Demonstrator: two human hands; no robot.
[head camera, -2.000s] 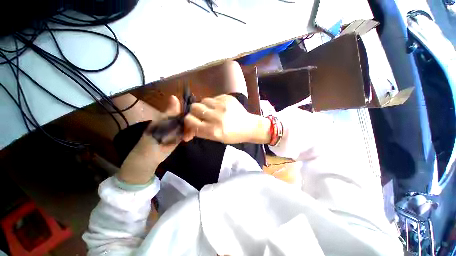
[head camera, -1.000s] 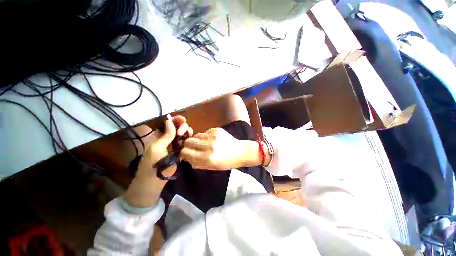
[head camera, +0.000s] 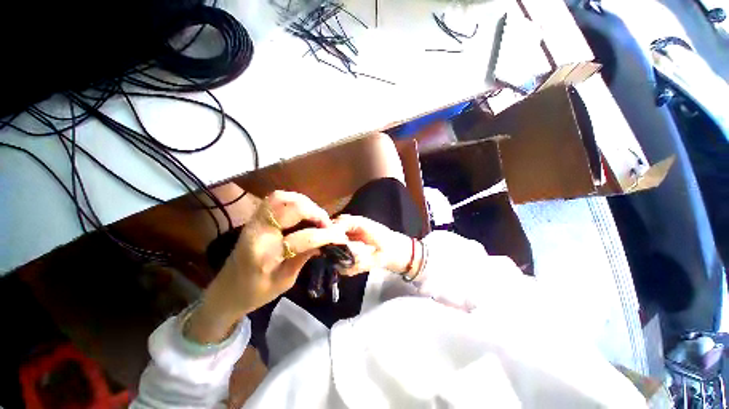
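Observation:
A small black cable bundle (head camera: 321, 275) is held over the lap, its loops and a silver-tipped end hanging below the fingers. My right hand (head camera: 374, 244) is closed around the bundle from the right. My left hand (head camera: 276, 252), with rings, has its fingertips on the top of the bundle, touching the right hand's fingers. The fingers hide the upper part of the bundle, and a tie around it cannot be made out.
Loose black cables (head camera: 209, 49) lie at the table's left, some hanging over its edge. Scattered black twist ties (head camera: 328, 36) lie on the white table (head camera: 296, 104). An open cardboard box (head camera: 543, 148) stands right of the lap. A red stool (head camera: 64, 379) is at lower left.
The left hand has turned over, its back now up, and moved onto the top of the bundle. The bundle has shifted right and now hangs below the right hand's fingers.

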